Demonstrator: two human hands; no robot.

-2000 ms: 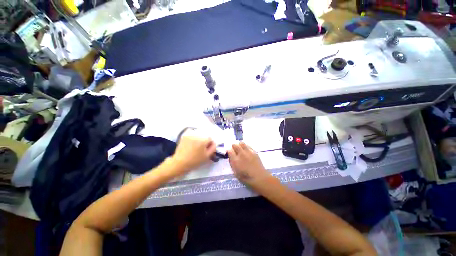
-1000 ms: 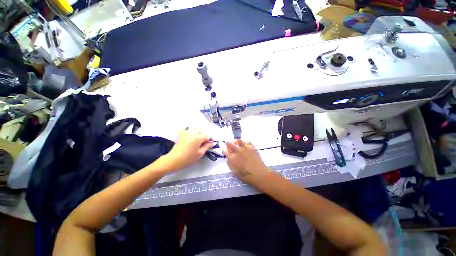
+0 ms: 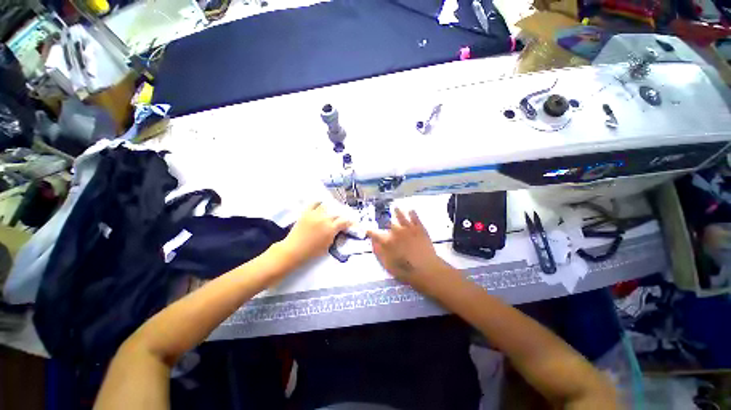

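Observation:
The garment's dark side (image 3: 108, 240) lies bunched on the left of the table, with a small white tag (image 3: 176, 245) on it. Its cloth runs right, under my left wrist. My left hand (image 3: 315, 230) holds cloth at the needle area with its fingertips. A narrow dark band (image 3: 343, 250) hangs in a small curve below those fingertips. My right hand (image 3: 403, 246) is just right of the needle, its fingertips at the cloth edge beside the presser foot (image 3: 365, 216). Its fingers are slightly spread; whether it grips cloth is hidden.
The white sewing machine (image 3: 465, 152) spans the right side. A smartphone (image 3: 478, 224), thread snips (image 3: 541, 243) and black-handled scissors (image 3: 601, 244) lie under its arm. Ruler tape (image 3: 377, 299) runs along the front edge. A navy fabric panel (image 3: 321, 52) lies behind.
Both hands have moved slightly up, closer to the presser foot. My right fingers have spread more. The dark band now shows as a loose curve below my left fingertips.

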